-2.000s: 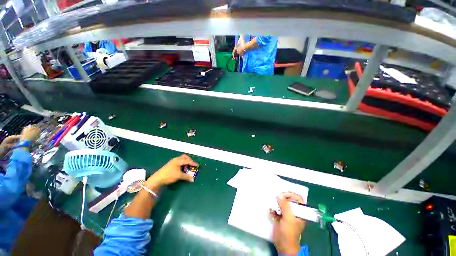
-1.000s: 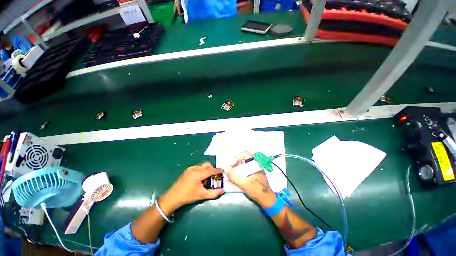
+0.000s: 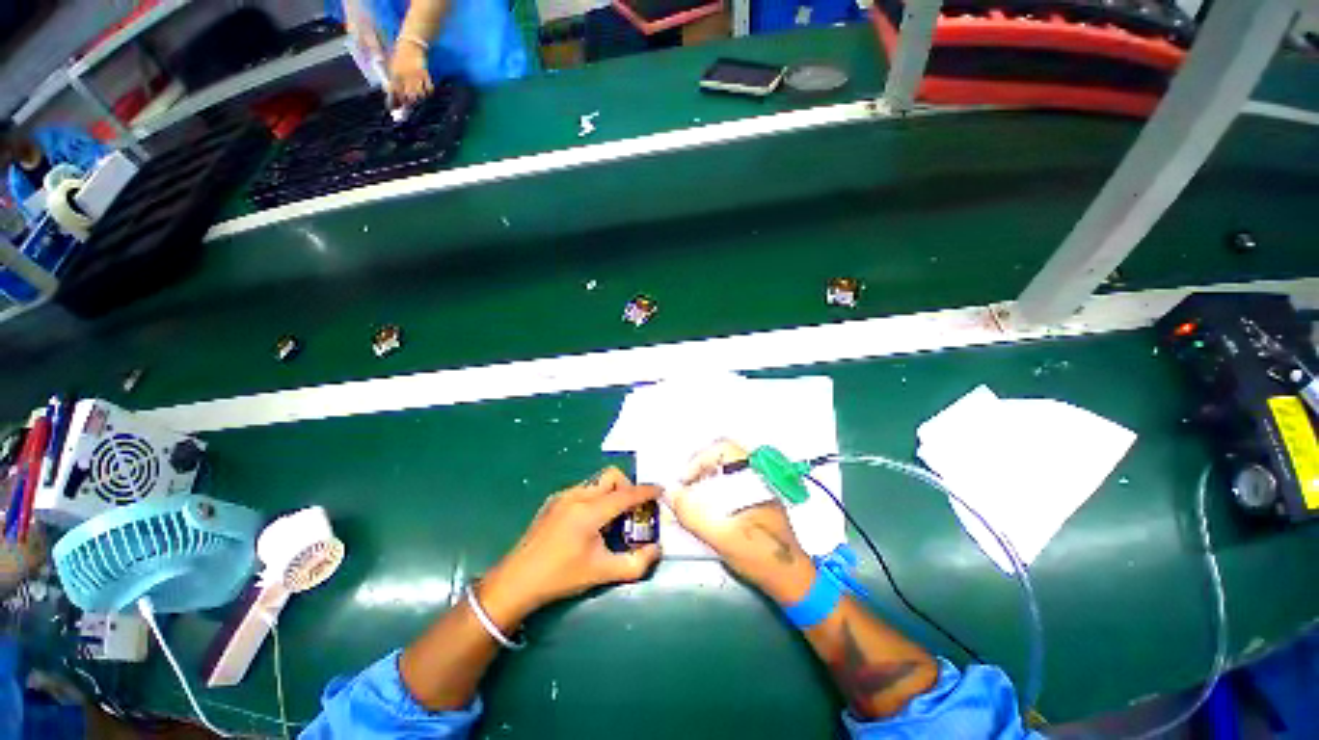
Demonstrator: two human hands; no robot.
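Observation:
My left hand holds a small electronic module between thumb and fingers, at the left edge of the white paper sheets. My right hand holds the dispensing syringe like a pen, close beside the module. The syringe's tip is hidden by my fingers. A bright green adapter caps its rear, with a clear air hose and a thin black cable running off to the right. A blue band is on my right wrist, a white bracelet on my left.
Modules lie spaced on the green conveyor beyond the white rail. At left are a light-blue fan, a small handheld fan and a white power supply. At right are loose paper and the black controller. A person's hand reaches over black trays.
Since two seconds ago, both hands have come together with module and syringe, and the view has tilted down. In the last second, the person across the belt has reached to the trays; my hands barely moved.

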